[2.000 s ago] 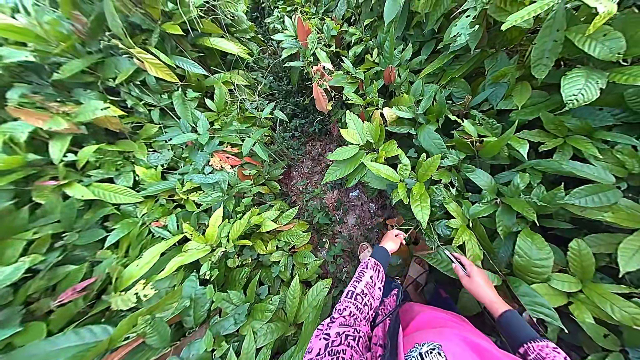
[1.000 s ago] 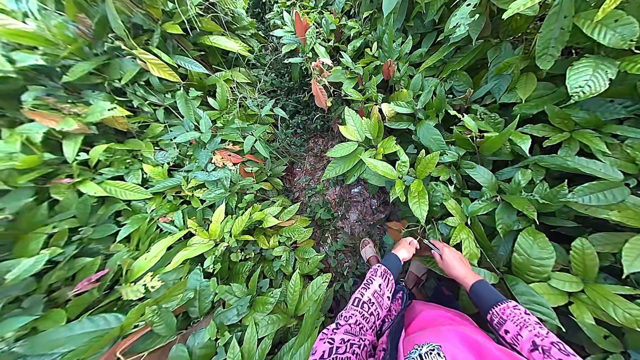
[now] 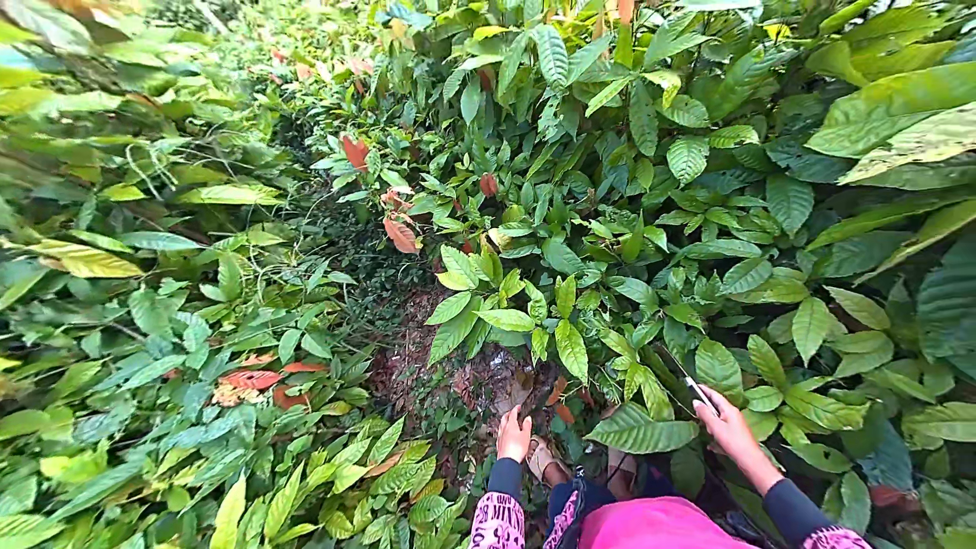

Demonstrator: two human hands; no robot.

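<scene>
My left hand (image 3: pixel 515 436) is held out low over the path, its fingers curled; whether anything small is between them cannot be told. In my right hand (image 3: pixel 726 428) is a slim tool with a pale handle (image 3: pixel 700 395), perhaps a knife, pointing up and left toward the leaves. A large green leaf (image 3: pixel 643 430) hangs between the two hands. Just ahead of them stands a leafy young plant (image 3: pixel 507 319) with light green leaves.
Dense green foliage (image 3: pixel 267 320) lines the left side, and more broad-leaved plants (image 3: pixel 816 328) crowd the right. A narrow strip of brown ground (image 3: pixel 412 343) runs between them. Reddish leaves (image 3: pixel 252 380) show at left. My sandalled foot (image 3: pixel 543 460) is on the path.
My hands, close together a second ago, are now apart, the right one out to the right with the tool. The view has shifted.
</scene>
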